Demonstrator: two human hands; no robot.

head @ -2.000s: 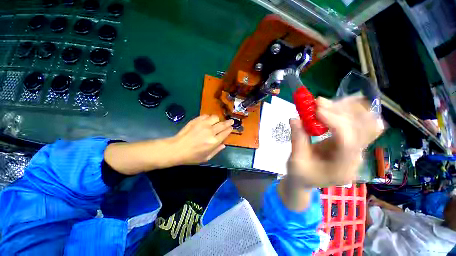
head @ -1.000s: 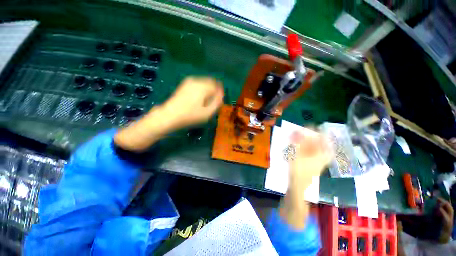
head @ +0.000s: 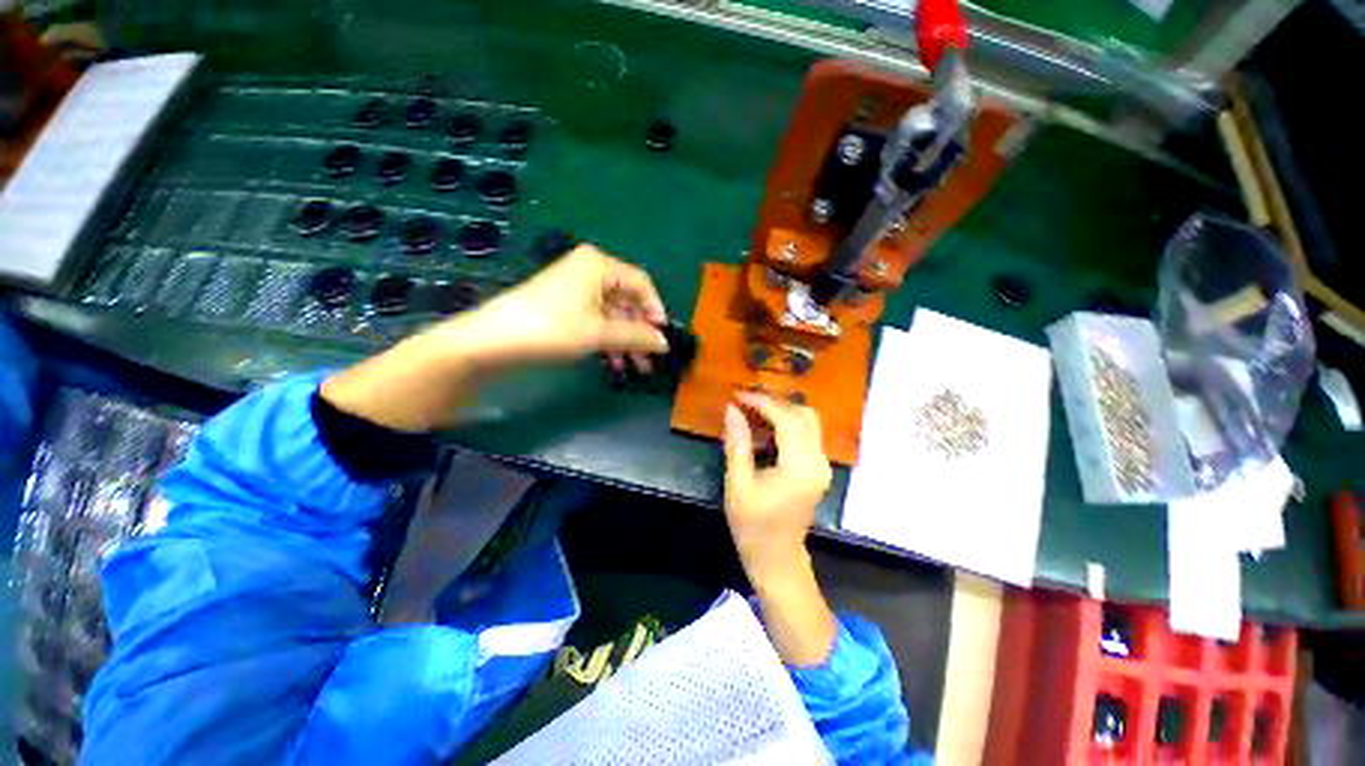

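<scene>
An orange-brown hand press (head: 898,165) stands on the bench, its red lever handle (head: 939,27) up. Its orange base plate (head: 719,374) and small fixture (head: 782,356) lie below the ram. My left hand (head: 599,314) has its fingertips on a black round housing (head: 677,350) left of the base plate. My right hand (head: 771,464) is over the plate's front edge, thumb and fingers curled together; whether a small part is between them cannot be told. A heap of tiny metal parts (head: 951,424) lies on a white paper sheet (head: 898,501).
A clear blister tray (head: 195,202) with rows of black housings lies at left. A pale parts box (head: 1081,404) and clear plastic bag (head: 1235,344) are at right. A red crate (head: 1190,659) is below the bench edge. A white sheet (head: 90,157) is at far left.
My right hand has moved left from the metal parts to the base plate. My left hand has come down to a loose housing. The lever is up, released since two seconds ago. The view has shifted.
</scene>
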